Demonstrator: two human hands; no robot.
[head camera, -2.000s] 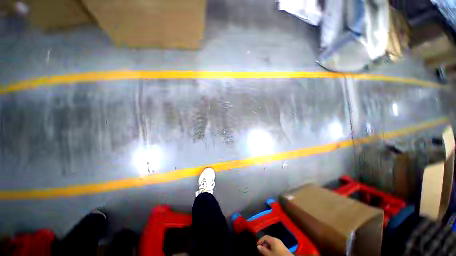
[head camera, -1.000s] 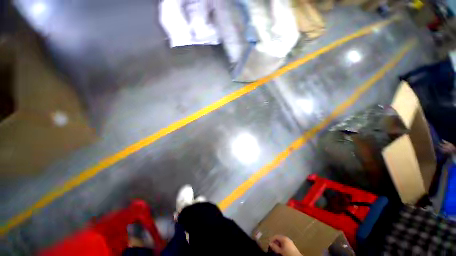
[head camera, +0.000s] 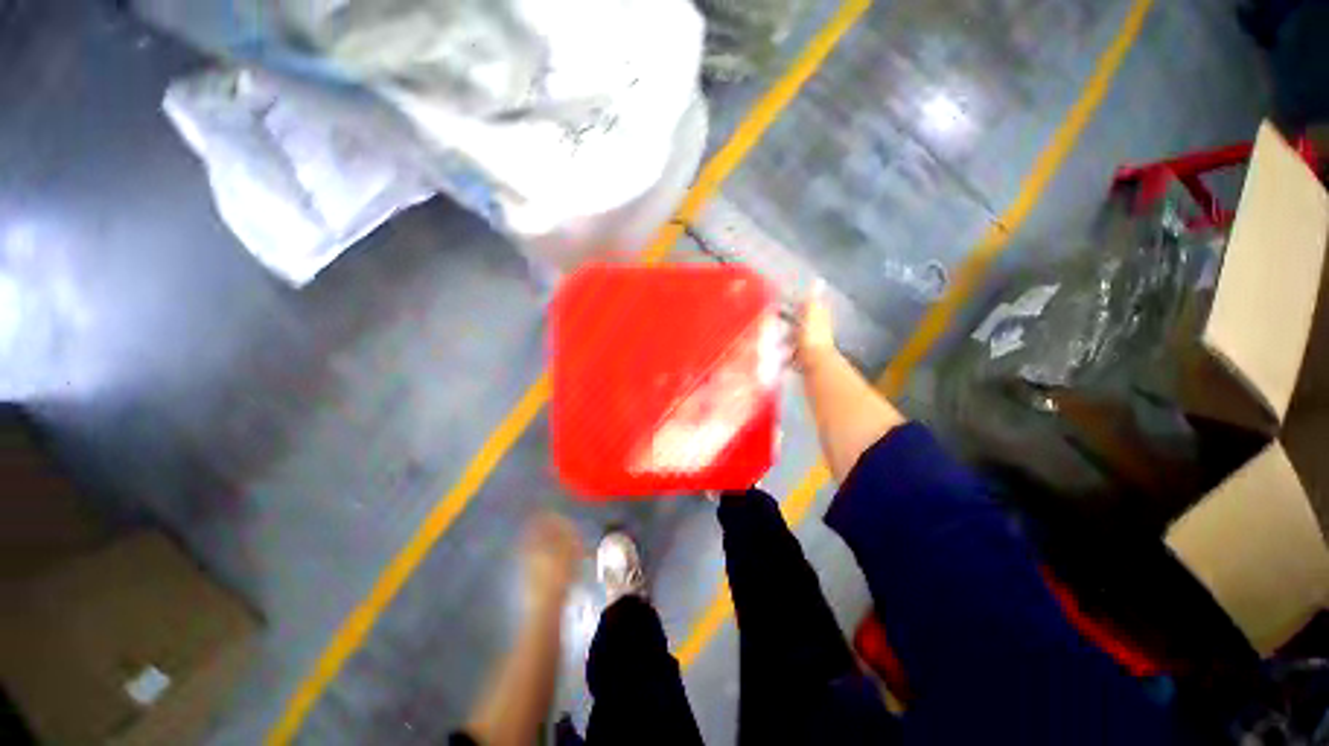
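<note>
A bright red plastic stool (head camera: 666, 382) is in the middle of the view, seen from above with its square seat up. My right hand (head camera: 813, 327) is at the stool's right edge and grips it; the fingers are partly hidden and blurred. My left hand (head camera: 550, 551) is below the stool's lower left corner, apart from it and badly blurred, so its fingers cannot be made out.
Large white sacks (head camera: 583, 124) lie on the floor ahead. An open brown carton (head camera: 1265, 277) and a clear plastic bag (head camera: 1071, 328) are at the right. Another carton (head camera: 131, 641) is at the lower left. Yellow lines (head camera: 437, 532) cross the grey floor.
The view has turned and moved closer to the white sacks. A red stool is now held out in front by my right hand. My left hand has come into view.
</note>
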